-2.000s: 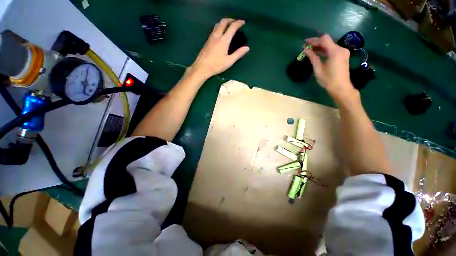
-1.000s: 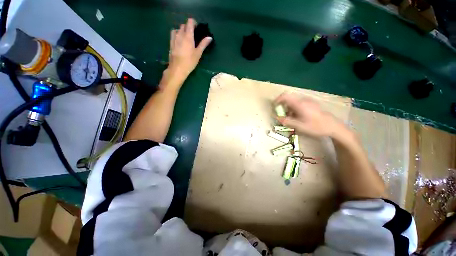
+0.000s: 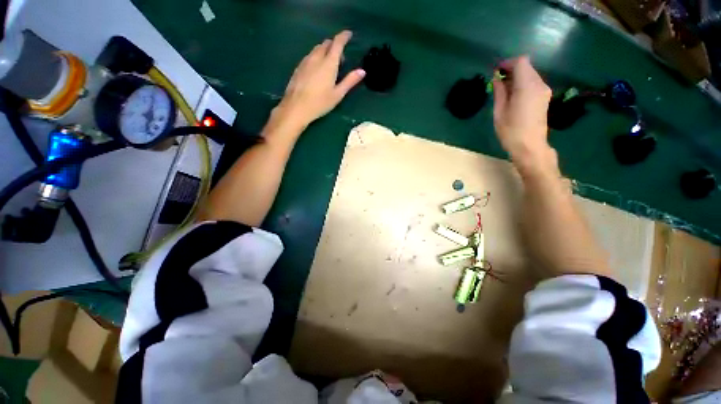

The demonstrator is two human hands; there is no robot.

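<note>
My right hand (image 3: 522,106) is over the green belt, its fingers closed on a green battery (image 3: 498,77), just right of a black housing (image 3: 467,97). My left hand (image 3: 320,83) is over the belt, fingers apart and empty, left of another black housing (image 3: 382,69). Several green batteries (image 3: 469,285) with thin red and dark wires lie on the tan cardboard mat (image 3: 379,229). A third black housing (image 3: 563,111), partly behind my right hand, has a green piece at its top.
More dark housings (image 3: 633,147) sit on the green belt (image 3: 443,31) to the right, one with a blue-black round part (image 3: 620,95). A white machine with a gauge (image 3: 145,112) and hoses stands at left. Small reddish parts (image 3: 688,323) lie on plastic at right.
My right hand has moved from the batteries on the mat up to the belt with one battery. My left hand has moved slightly right, away from a housing. The housings have shifted right.
</note>
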